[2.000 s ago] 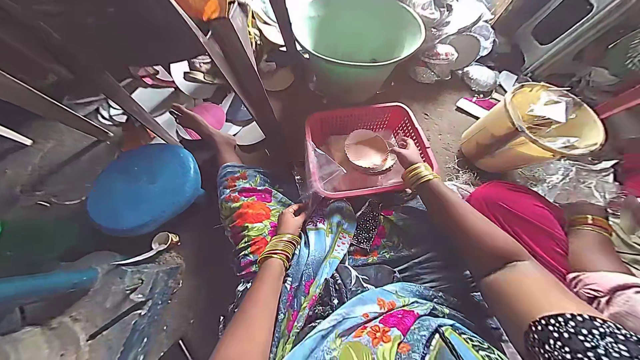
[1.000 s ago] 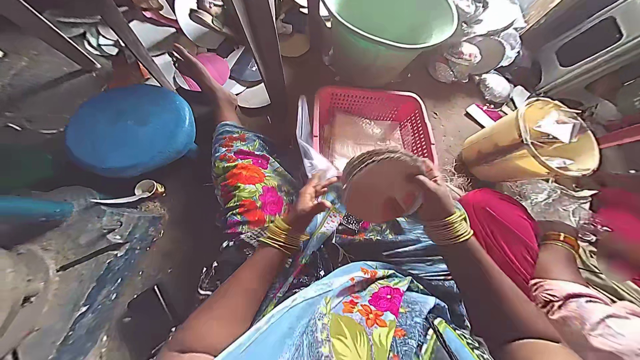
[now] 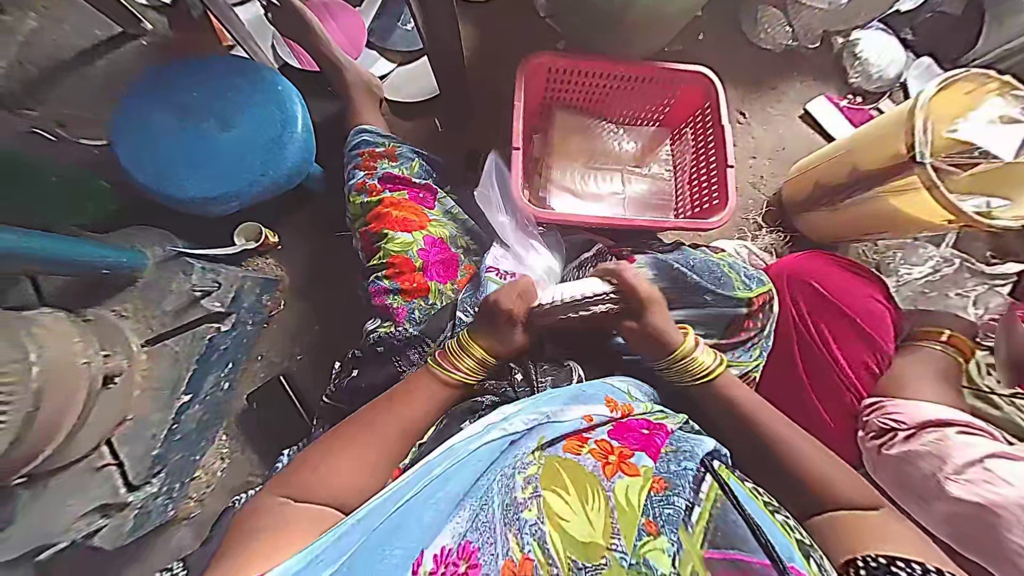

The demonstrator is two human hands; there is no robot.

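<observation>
A stack of thin round discs (image 3: 578,298) is held edge-on between both hands, over the lap; what the discs are made of is unclear. My left hand (image 3: 506,318) grips the stack's left end, and a clear plastic bag (image 3: 520,228) lies just above that hand. Around the right end of the stack are the fingers of my right hand (image 3: 640,312). Just beyond the lap stands a red perforated plastic basket (image 3: 724,188), with flat clear plastic packets (image 3: 612,164) inside.
A blue round stool (image 3: 212,132) is at the left, near a small paper cup (image 3: 254,234). On the right stands a yellow bucket (image 3: 848,172), and a co-worker's knee in red cloth (image 3: 832,344) is close to my right arm. A green tub (image 3: 620,20) stands beyond the basket.
The disc stack was face-up at the right hand one second ago and is now edge-on between both hands. The left hand has closed on it. The view has shifted closer to the basket.
</observation>
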